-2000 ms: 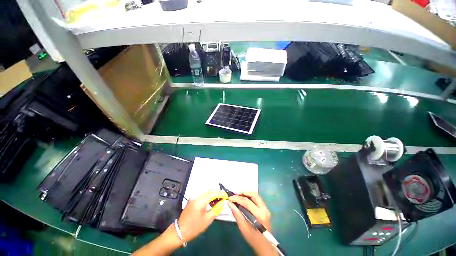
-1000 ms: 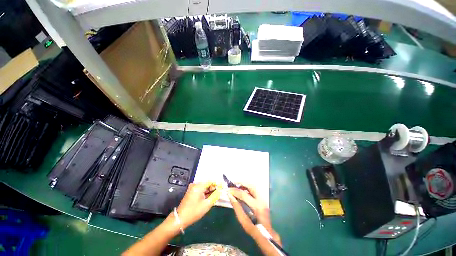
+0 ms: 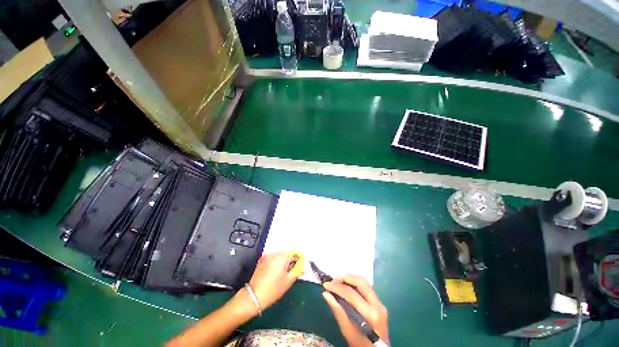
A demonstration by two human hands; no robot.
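Observation:
A white rectangular sheet or panel stack (image 3: 326, 227) lies on the green bench in front of me. My left hand (image 3: 273, 276) rests at its lower left edge, with bright yellow covers on the fingertips; whether it pinches something small is hidden. My right hand (image 3: 358, 306) holds a black pen-like soldering iron (image 3: 349, 310), its tip pointing up and left over the white surface, near but apart from the left fingertips. Black backing panels (image 3: 227, 234) overlap in a pile left of the white stack.
A solar panel (image 3: 441, 139) lies on the green belt (image 3: 326, 122). At right are an iron stand with yellow sponge (image 3: 461, 291), a clear round container (image 3: 475, 205), the black soldering station (image 3: 519, 271), wire spools (image 3: 582, 203) and a fan (image 3: 604, 268). A post (image 3: 129, 74) stands at left.
The solar panel has moved right along the belt. The view has shifted. My right hand and the iron tip have drawn away from my left fingertips, to the right and down.

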